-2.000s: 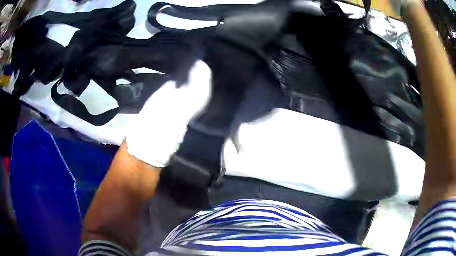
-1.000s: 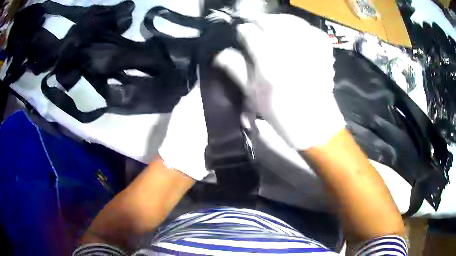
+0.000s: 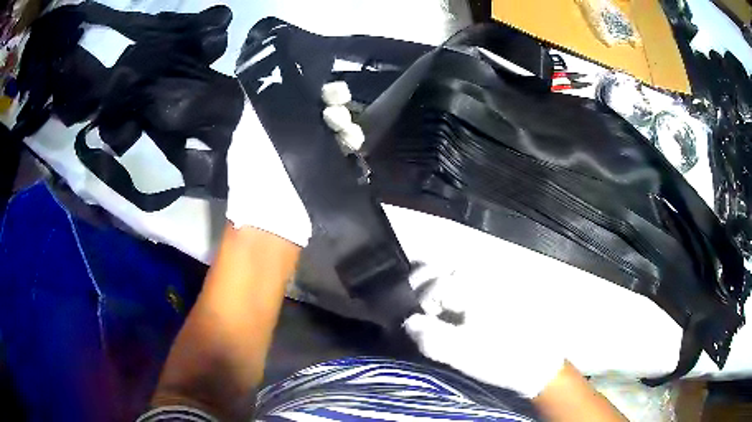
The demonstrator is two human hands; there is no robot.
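Note:
A wide black belt strap (image 3: 317, 173) runs from the upper left down to the front edge of the white table. My gloved left hand (image 3: 268, 177) holds its upper part, with fingertips showing at its right side. My gloved right hand (image 3: 470, 330) is at the strap's lower end, fingers against it beside a dark band or buckle (image 3: 370, 269). The right fingertips are blurred. The belt stack (image 3: 528, 165) lies to the right, its layered edges showing.
Tangled black straps (image 3: 165, 99) lie at the left. Red-handled snips (image 3: 562, 76), clear round rolls (image 3: 674, 138) and a cardboard sheet (image 3: 651, 41) are at the back right. Bagged belts (image 3: 730, 148) lie at the far right. Something blue (image 3: 49, 280) is at the lower left.
My right hand has moved from the strap's upper part down to its lower end. My left hand has shifted left and up. The strap now slants, and the belt stack is less covered.

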